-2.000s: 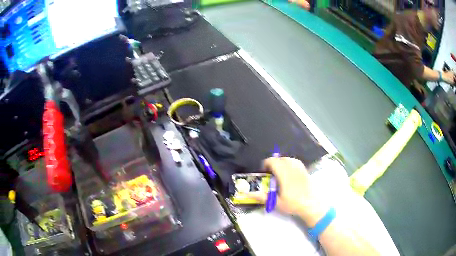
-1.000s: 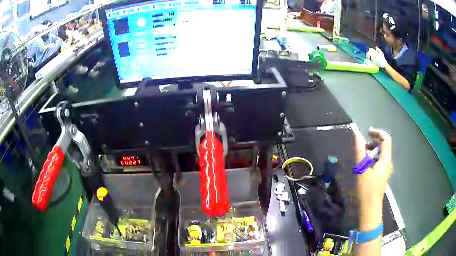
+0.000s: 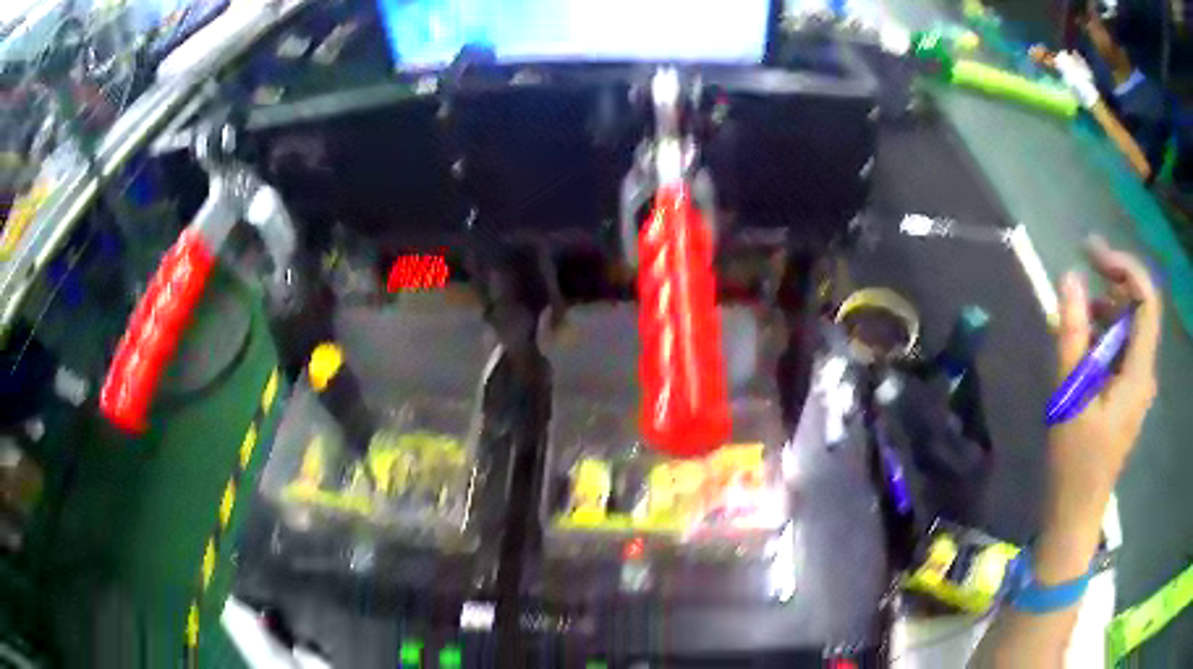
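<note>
My right hand [image 3: 1106, 359], bare with a blue wrist strap, is raised at the right and holds a purple-blue marker pen [image 3: 1089, 371]. A yellow-edged circuit board [image 3: 962, 570] lies beside my wrist on a white surface. In front stands the black test fixture with boards under two clear covers, left [image 3: 380, 473] and right [image 3: 667, 494]. The left red clamp grip [image 3: 157, 333] and right red clamp grip [image 3: 683, 327] both hang down. A yellow-topped tool [image 3: 326, 366] stands in the left cover. My left hand is not in view. The picture is blurred.
A monitor [image 3: 576, 32] is behind the fixture, and a red digit display [image 3: 419, 272] behind the left bay. A yellow tape ring [image 3: 878, 322], a dark green handle [image 3: 966, 337] and another purple pen [image 3: 896, 478] are right of the fixture. A person's arm [image 3: 1112, 131] shows beyond the conveyor.
The view has tilted down and shifted left, so the fixture's front edge now shows. My right hand has left the board and is raised, still holding the pen.
</note>
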